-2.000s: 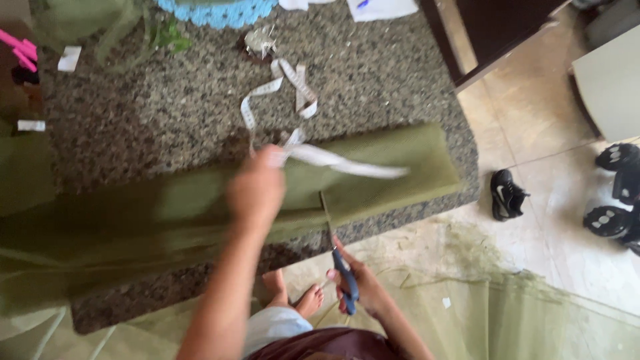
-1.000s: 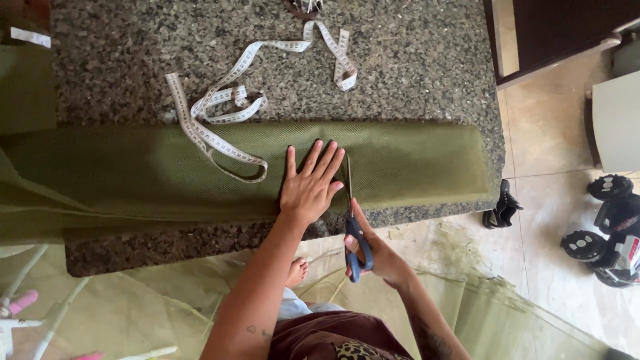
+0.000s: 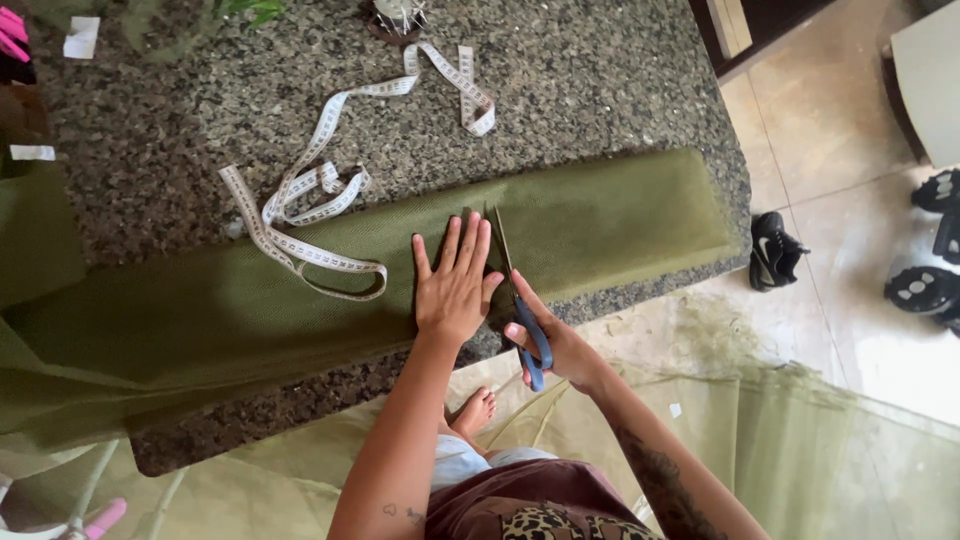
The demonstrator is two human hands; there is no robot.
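Observation:
Folded olive-green tulle fabric (image 3: 622,217) lies along the near edge of a speckled granite tabletop (image 3: 600,90). My left hand (image 3: 454,289) presses flat on the fabric with its fingers spread. Just right of it, my right hand (image 3: 551,337) grips the blue handles of a pair of scissors (image 3: 534,334). Their blades point away from me across the fabric, close beside my left fingertips and thumb. A white measuring tape (image 3: 326,124) lies in loose curls on the granite, and one loop rests on the fabric left of my left hand.
A pincushion-like holder with pins (image 3: 397,19) stands at the table's far side. Paper scraps (image 3: 81,37) lie at the left. More sheer green tulle (image 3: 780,427) spreads over the floor, near a black sneaker (image 3: 774,251). A white and pink object (image 3: 105,517) is at lower left.
My left hand, blurred near the tape two seconds ago, now lies flat on the fabric. The tape has moved from beside the scissors to the left. The right hand keeps hold of the scissors.

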